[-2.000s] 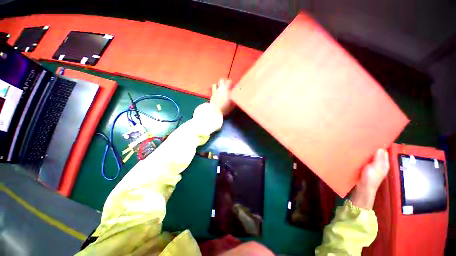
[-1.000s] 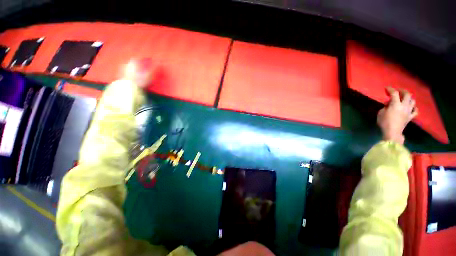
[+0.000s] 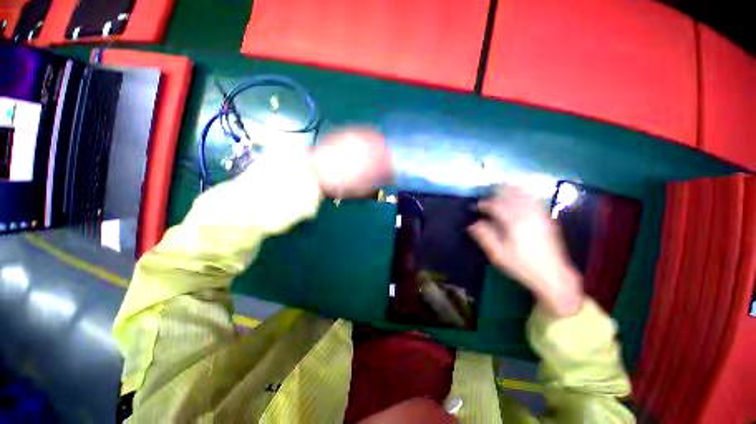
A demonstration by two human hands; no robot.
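A black glossy display panel [image 3: 438, 265] lies flat on the green mat in front of me, with small white tabs on its left edge. My left hand [image 3: 352, 161] is blurred above the mat, up and left of this panel; its fingers cannot be made out. My right hand [image 3: 518, 236] is over the gap beside the panel's right side, fingers apart and holding nothing visible. A second dark panel [image 3: 609, 240] lies to the right, partly behind my right hand. A small flex tail [image 3: 385, 197] shows at the first panel's upper left corner.
A laptop [image 3: 124, 141] sits on red foam at the left. A blue cable [image 3: 313, 103] is looped beside it. Red foam sheets [image 3: 588, 66] lie along the back, and a foam stack [image 3: 700, 290] stands at the right. More panels [image 3: 101, 16] lie on foam at the far upper left.
The view has shifted. My right hand has let go of the foam sheet at the back right and come down beside the front panel. My left hand has moved right, off the back foam.
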